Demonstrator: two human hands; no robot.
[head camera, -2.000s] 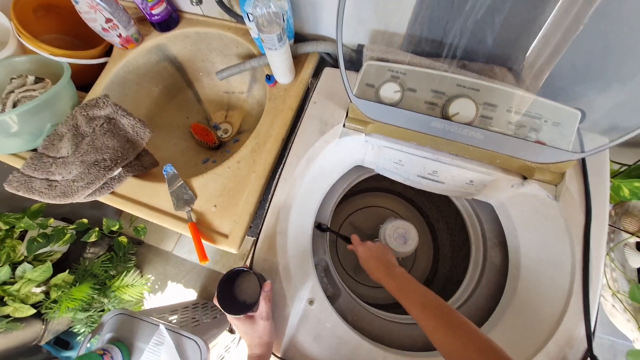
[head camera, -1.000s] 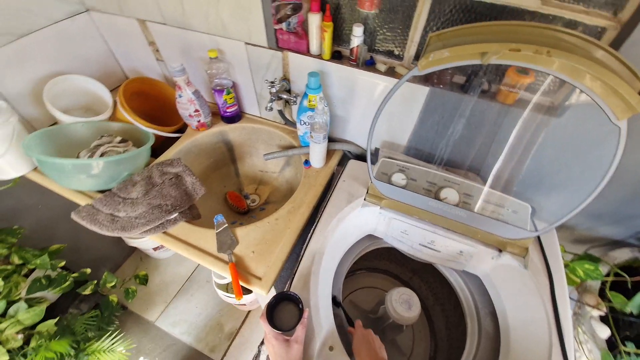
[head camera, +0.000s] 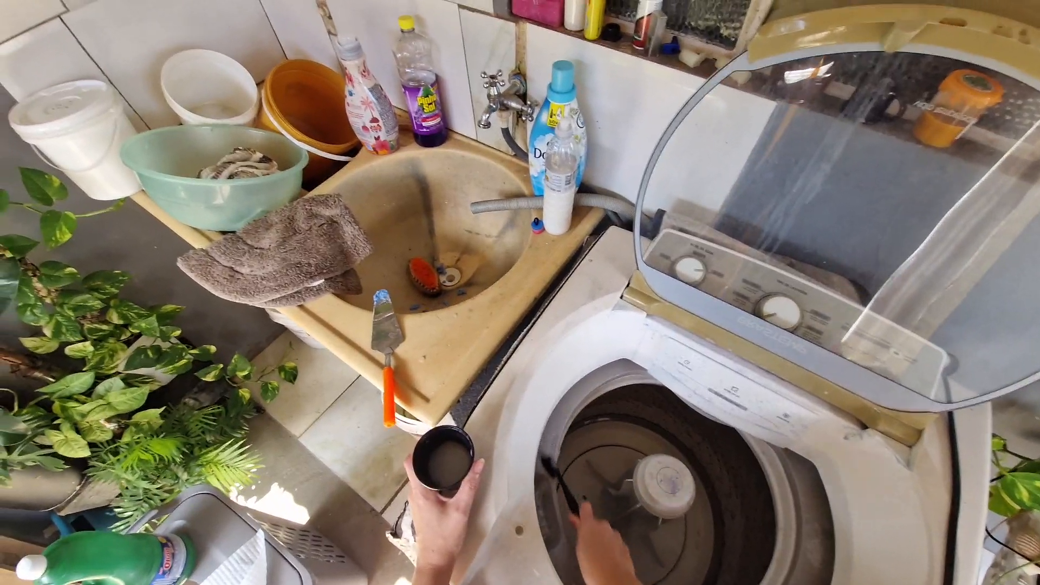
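My left hand (head camera: 441, 516) holds a black cup (head camera: 443, 459) with cloudy liquid in it, upright between the sink corner and the washing machine (head camera: 520, 455). Inside the machine's tub, my right hand (head camera: 601, 544) grips a dark-handled brush (head camera: 561, 485), its head at the left side of the drum. The agitator cap (head camera: 664, 485) stands just right of the brush. A small trowel with an orange handle (head camera: 388, 394) lies on the sink's front rim. An orange-backed scrub brush (head camera: 424, 277) rests in the sink basin (head camera: 455, 179).
The machine's transparent lid (head camera: 845, 211) stands raised. Around the sink are a brown towel (head camera: 280, 252), a green basin (head camera: 215, 199), buckets (head camera: 305, 106), bottles (head camera: 559, 179) and a grey hose (head camera: 528, 205). Plants (head camera: 114, 382) and a green bottle (head camera: 114, 559) are at the left.
The view has shifted, showing more of the wall and lid than two seconds ago. My right hand and the brush remain in the tub, and the cup remains in my left hand.
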